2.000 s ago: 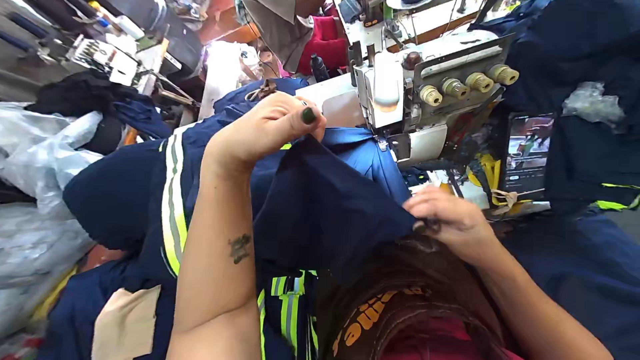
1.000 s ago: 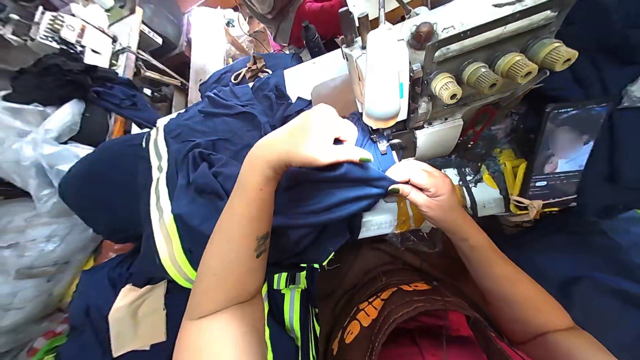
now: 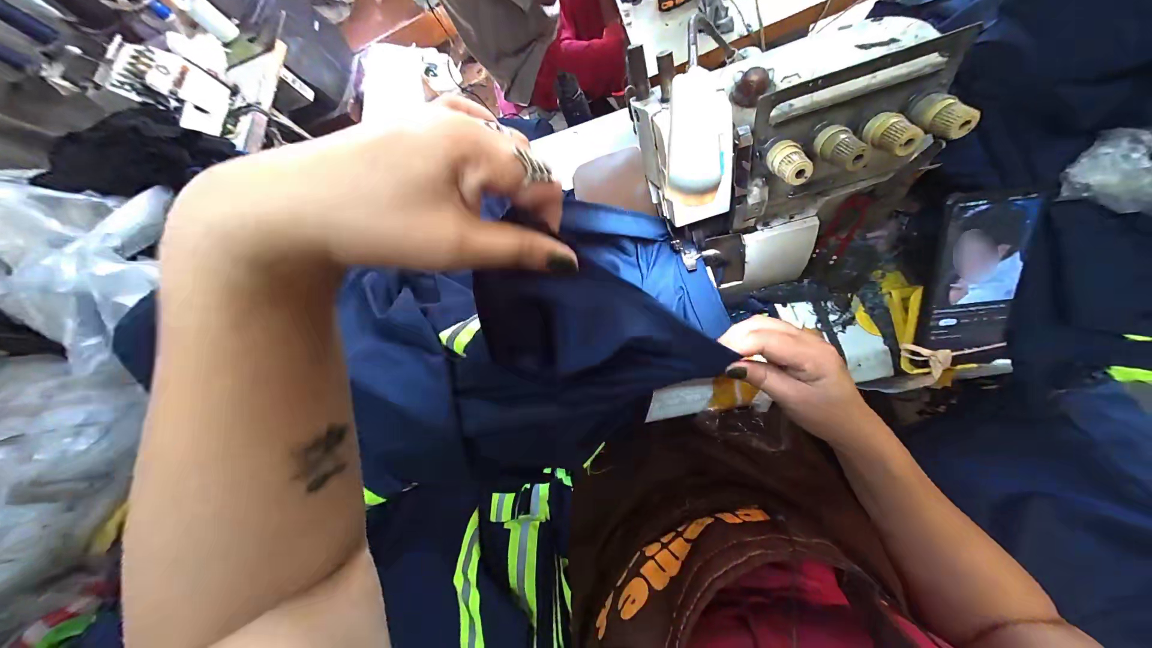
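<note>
Navy cloth [image 3: 576, 333], part of a garment with reflective strips, is stretched between my two hands. My left hand [image 3: 450, 184], wearing a ring, pinches its upper left edge between thumb and fingers. My right hand [image 3: 792, 369] pinches the cloth's right corner, lower down. Behind the raised cloth, lighter blue fabric [image 3: 630, 252] lies at the presser foot [image 3: 688, 255] of an overlock-type sewing machine [image 3: 702, 135]. The machine carries several cream tension dials [image 3: 842, 147] on its front. The needle itself cannot be made out.
A phone [image 3: 981, 270] with a lit screen stands right of the machine, by a yellow plastic holder [image 3: 900, 315]. Clear plastic bags [image 3: 63, 450] are piled at the left. More navy garments with yellow-green reflective strips [image 3: 522, 549] lie below and at the right [image 3: 1035, 486].
My left hand has lifted up and away from my right hand, spreading the cloth between them. One second ago both hands were close together near the presser foot. The view has shifted.
</note>
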